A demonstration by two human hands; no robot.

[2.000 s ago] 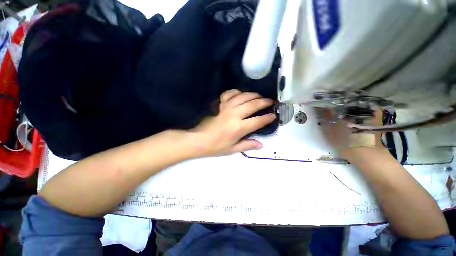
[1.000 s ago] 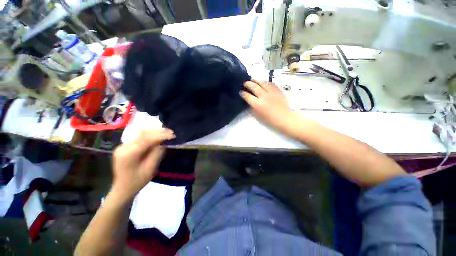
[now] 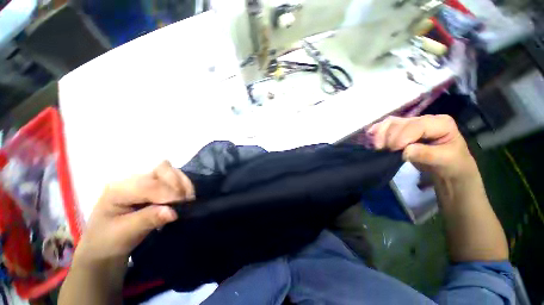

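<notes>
The black garment [image 3: 268, 205] is stretched between my two hands above my lap, in front of the table's front edge. A sheer mesh part [image 3: 219, 159] shows at its upper left. My left hand [image 3: 134, 205] grips its left end between thumb and fingers. My right hand [image 3: 432, 146] grips its right end the same way. The upper edge runs nearly straight between the hands. The lower part hangs down over my lap.
The white sewing table [image 3: 137, 101] lies beyond the garment. The sewing machine [image 3: 358, 30] stands at its back, with black-handled scissors [image 3: 335, 78] on its bed. A red plastic basket [image 3: 67, 179] with bags and oddments is at the left. The green floor [image 3: 411, 250] shows below right.
The garment has left the tabletop and is now stretched out over my lap. Both hands hold its ends. My right hand has moved away from the needle area. The view has shifted and tilted.
</notes>
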